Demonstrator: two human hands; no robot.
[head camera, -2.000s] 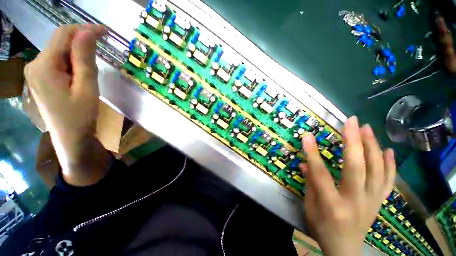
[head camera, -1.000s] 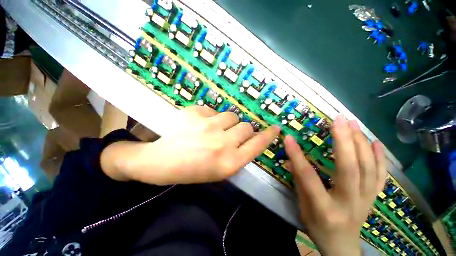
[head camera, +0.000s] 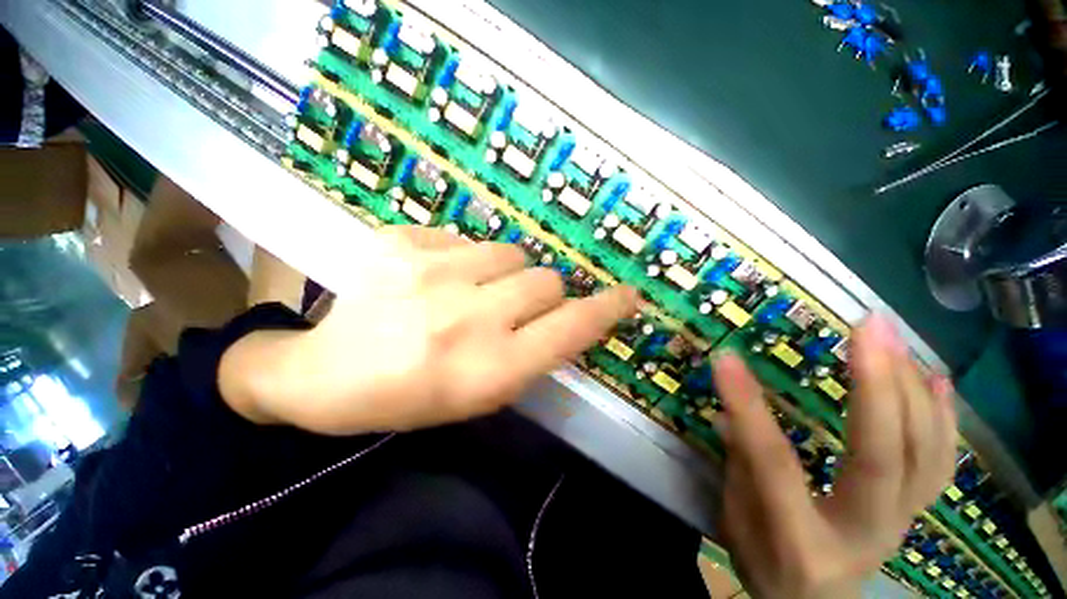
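A long green circuit board panel (head camera: 515, 193) with two rows of small boards lies on the conveyor (head camera: 222, 64). The small boards carry yellow blocks, blue parts and pale round tops. My left hand (head camera: 433, 334) is bare, palm down over the panel's lower row, index finger stretched towards the yellowish middle strip. My right hand (head camera: 837, 468) is bare, over the panel further right, with thumb and fingers spread. Neither hand shows anything held. The fingertips are near the components; I cannot tell whether they press on them.
More green panels (head camera: 977, 515) show at the lower right. A dark green bench mat (head camera: 749, 94) lies beyond the rail, with loose blue parts (head camera: 860, 41), thin silvery tweezers (head camera: 959, 152) and a round metal dish (head camera: 977, 252). Brown cardboard (head camera: 111, 217) is at the left.
My left hand has come from the conveyor's left end onto the panel's lower row. My right hand has shifted slightly right and down, its fingers still spread.
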